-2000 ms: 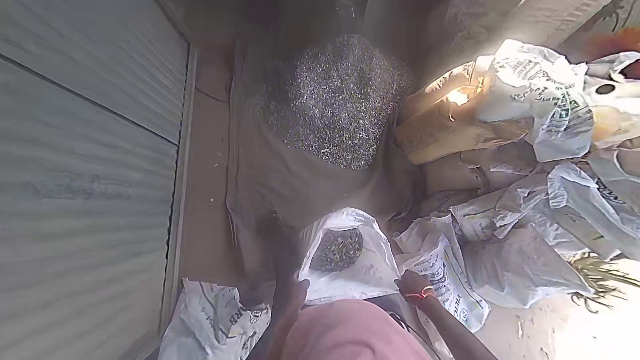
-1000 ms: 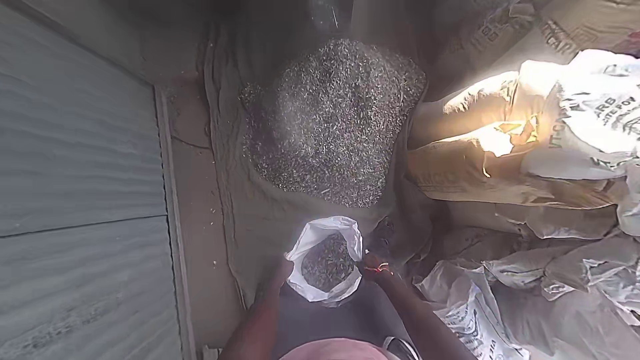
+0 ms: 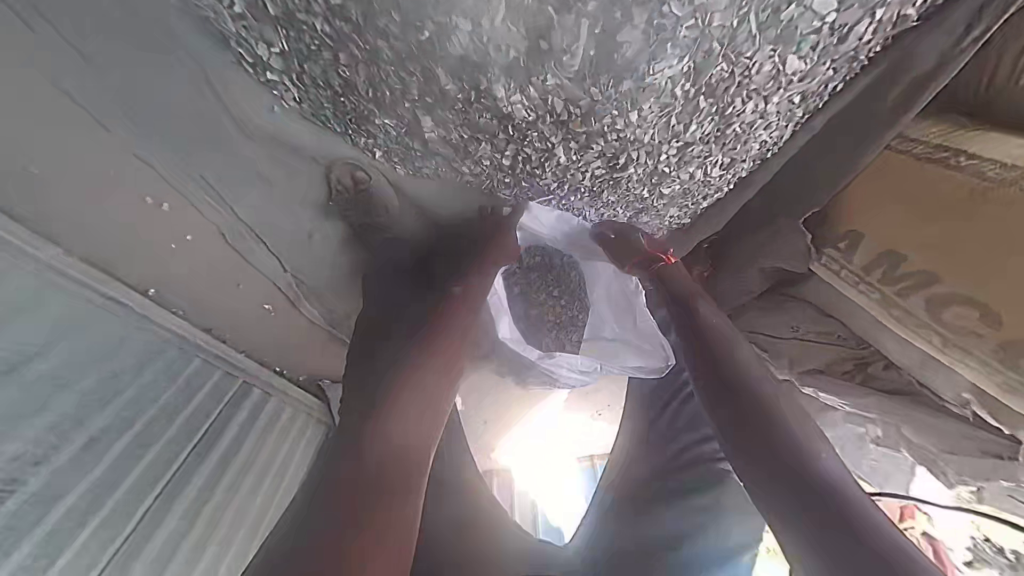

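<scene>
A white woven plastic sack (image 3: 616, 328) stands with its mouth wide between my arms, with small dark flakes (image 3: 552, 300) inside it. My left hand (image 3: 502, 232) is closed on the left far side of its rim. On the right far side, my right hand (image 3: 628, 246), with a red thread at the wrist, grips the rim. Just beyond both hands lies a large heap of grey, chip-like flakes (image 3: 576, 104), touching or nearly touching the sack's far edge. The fingertips of both hands are partly hidden in shade.
A dark sheet (image 3: 848, 136) lies under the heap. Corrugated metal panels (image 3: 160, 432) run along the lower left. Filled brown sacks (image 3: 928, 248) bearing print lie at the right, with pale sacks (image 3: 872, 408) below them. A foot (image 3: 360, 192) is left of my hands.
The sack and my hands have moved forward to the near edge of the heap, which was farther off before. My hands are still on the sack's rim. The view has come much closer and tilted.
</scene>
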